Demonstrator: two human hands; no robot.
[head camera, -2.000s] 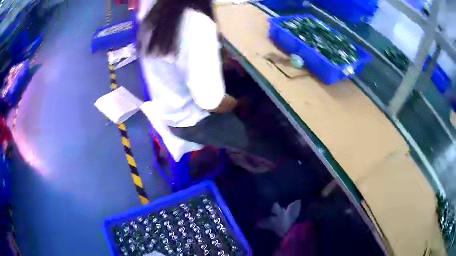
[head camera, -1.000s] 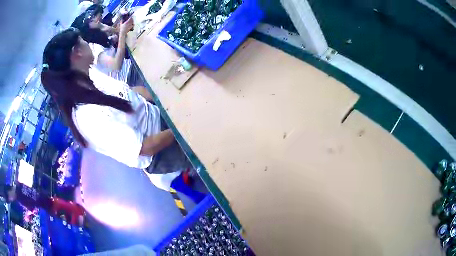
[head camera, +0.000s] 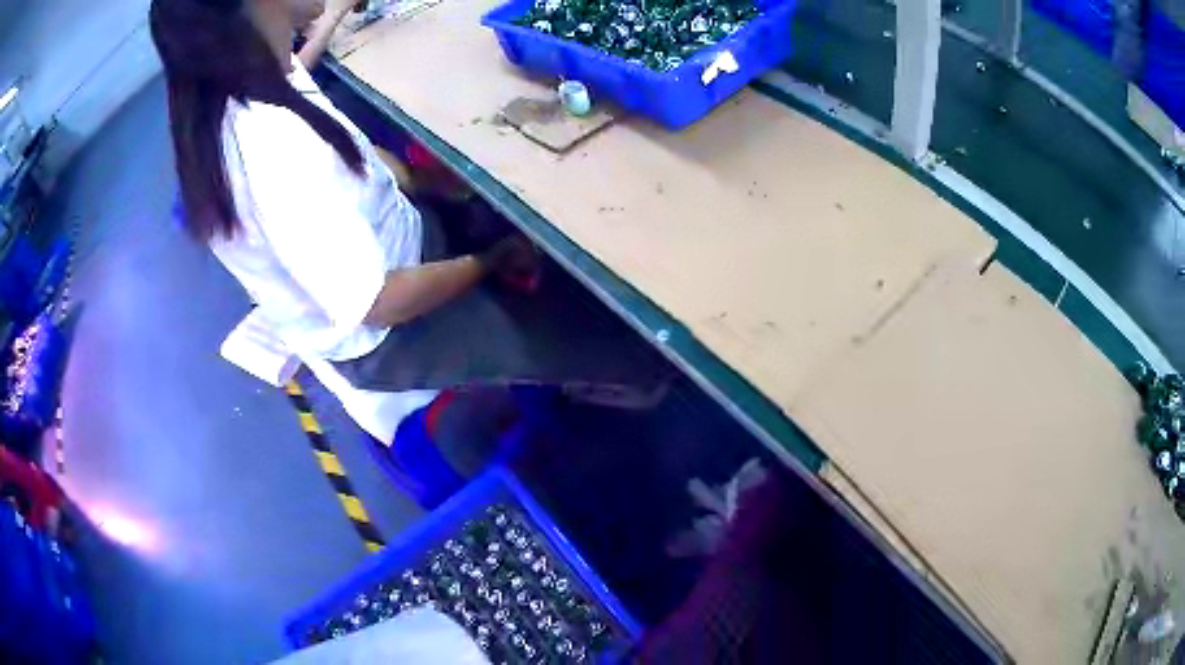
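Neither of my hands is in view. A pale sleeve or cloth (head camera: 390, 642) shows at the bottom edge, over the near side of a blue crate (head camera: 504, 489). The crate stands low beside the bench and holds dark parts (head camera: 481, 576) with pale round spots in rows. Flat tan cardboard (head camera: 728, 273) covers the bench. A blue crate (head camera: 637, 73) heaped with small green parts (head camera: 650, 26) sits at its far end. A small whitish cup (head camera: 573, 96) stands on a cardboard pad (head camera: 552, 126) beside that crate.
A seated person in white (head camera: 312, 208) is at the bench's left side. A loose heap of green parts (head camera: 1163, 435) lies at the right edge. A pale post (head camera: 916, 78) rises behind the bench. Yellow-black tape (head camera: 325, 455) marks the floor. The under-bench area is dark.
The view has swung back left and down since one second ago. The low crate shows more fully, and the bench crate sits nearer the top edge. The seated person's hand is now visible under the bench.
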